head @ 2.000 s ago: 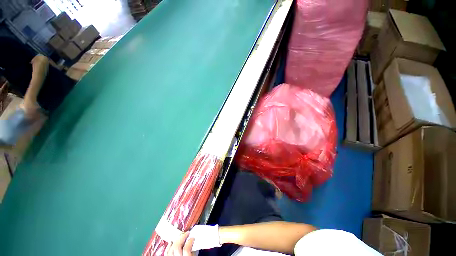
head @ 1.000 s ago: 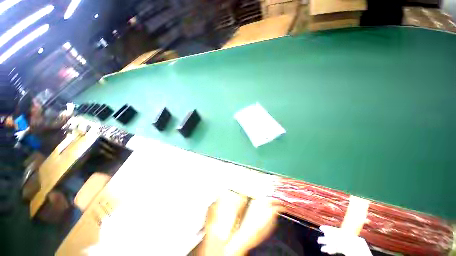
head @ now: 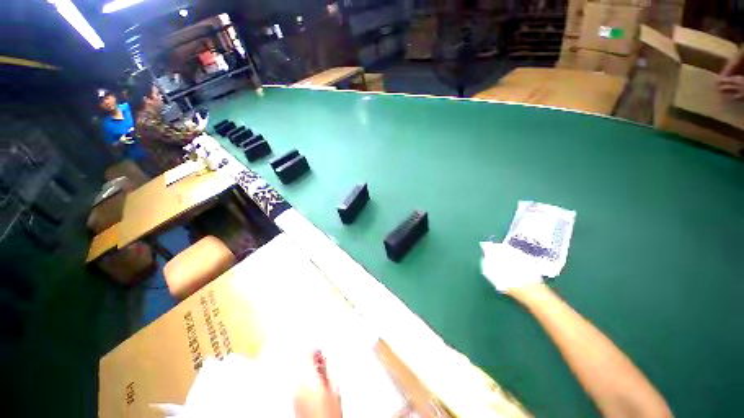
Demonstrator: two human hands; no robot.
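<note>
My right hand (head: 509, 266), in a white glove, reaches over the green conveyor belt (head: 457, 326) at the near edge of a filled-looking bubble bag (head: 548, 233). Whether its fingers grip the bag cannot be told. Black ribbed blocks (head: 406, 235) stand in a row on the belt, to the left of the bag. My left hand (head: 318, 398) is at the bottom edge, cut off and overexposed, with a small red spot at its fingers; its grip is unclear. A bright white heap, apparently bubble bags (head: 232, 390), lies beside it on a printed carton (head: 175, 347).
A white-wrapped side rail (head: 383, 306) runs between carton and belt. Across the belt, a person's hand (head: 732, 79) is at an open carton (head: 701, 82). Two people are at the far left end, beside a brown table (head: 175, 204). A stool (head: 198, 267) stands near it.
The view has swung left along the belt, away from the red bag. My right hand has moved from the side rail out to the bubble bag. My left hand is now lower in view.
</note>
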